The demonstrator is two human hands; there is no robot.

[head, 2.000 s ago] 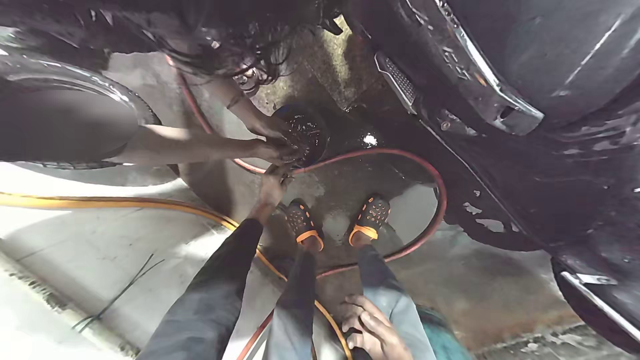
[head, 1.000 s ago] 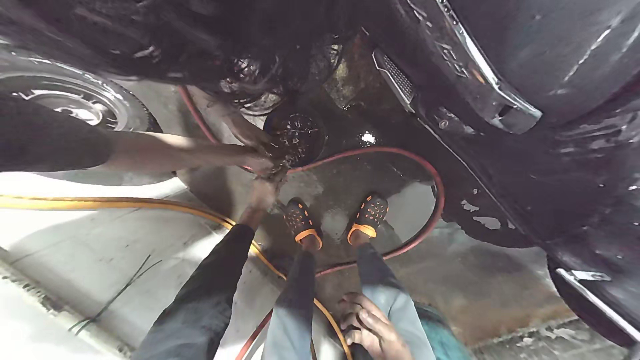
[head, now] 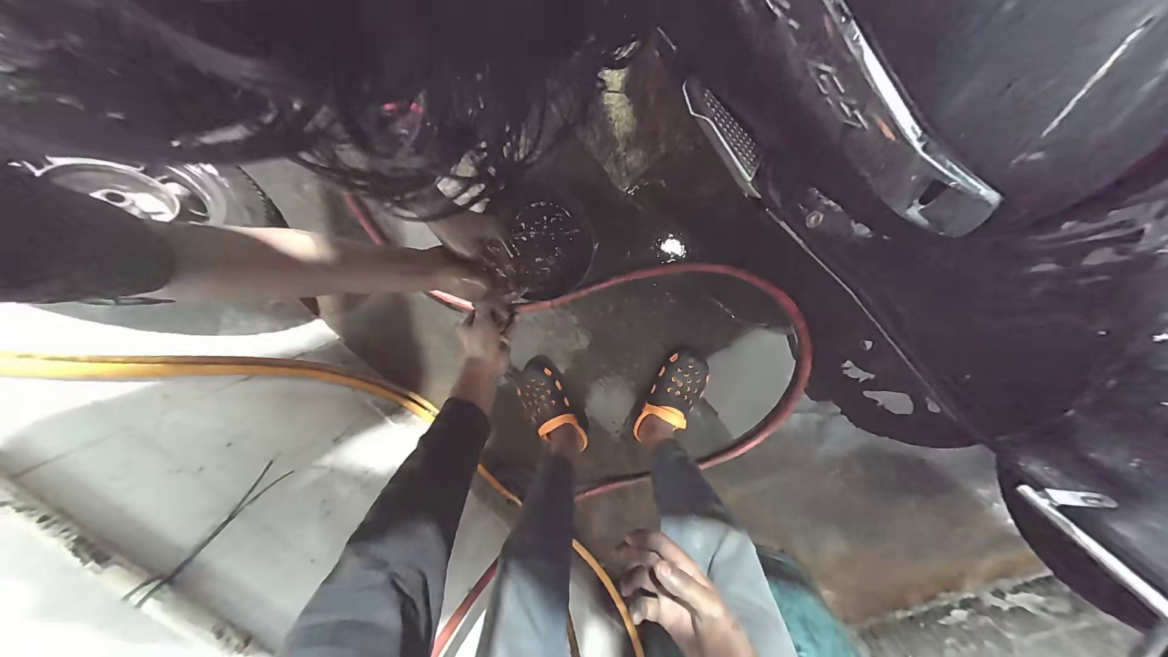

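My left hand (head: 486, 330) reaches forward to the near-left side of a dark round bucket (head: 570, 246) with wet, shiny contents. It meets another person's hand (head: 461, 274) there; the fingers overlap, and whether mine hold anything is hidden. That person's forearm comes in from the left, and their long dark hair hangs over the bucket's far-left side. A red hose (head: 730, 274) loops past the bucket and around my feet. Low in the view, my right hand (head: 671, 589) rests beside my right leg, fingers loosely bent and apart, with nothing visible in it.
A yellow hose (head: 301, 370) crosses the floor from the left. A wheel (head: 137, 192) stands at the upper left. Dark vehicle bodywork (head: 912, 301) fills the right side. My feet wear dark clogs (head: 677, 381) with orange straps on wet concrete; teal material (head: 803, 607) lies at the lower right.
The other person's head and hair have come down closer over the bucket. Both people's hands remain together at its near-left side. My right hand stays by my leg.
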